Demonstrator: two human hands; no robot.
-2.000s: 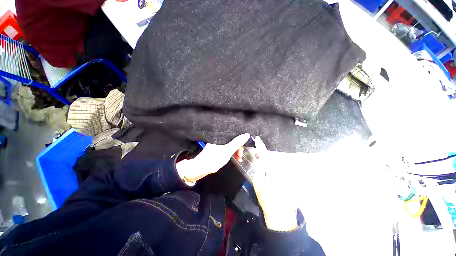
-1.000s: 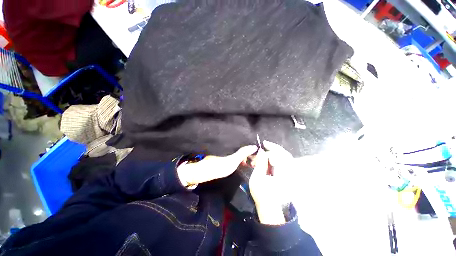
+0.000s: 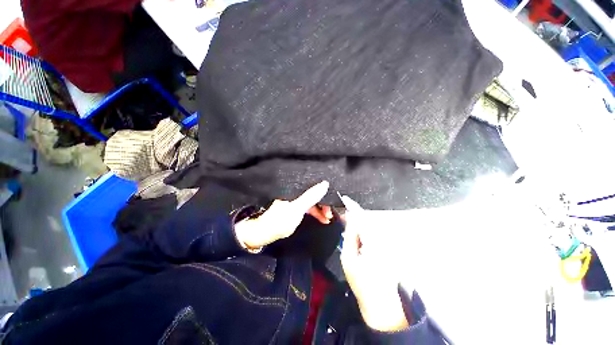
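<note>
The dark garment (image 3: 337, 87) lies spread over the white table, its near edge folded and hanging toward my lap. A small pale tab (image 3: 423, 166) shows at a fold on its right. My left hand (image 3: 283, 219) holds the near edge, with the index finger laid on the cloth and the other fingers under it. My right hand (image 3: 364, 253) is close beside it at the same edge, fingertips together; glare washes out part of it. I cannot tell if it holds anything small.
Black thread snips (image 3: 550, 315) lie at lower right, near yellow-handled scissors (image 3: 575, 264). A blue bin (image 3: 101, 215) stands low at left beside a checked cloth bundle (image 3: 145, 151). Maroon cloth (image 3: 77, 40) hangs at upper left. Glare covers the white table (image 3: 485, 269) at right.
The thin pale thing that stood up between my fingertips a second ago no longer shows there. My left index finger now lies extended on the cloth, and the fingertips are slightly apart. The view has shifted.
</note>
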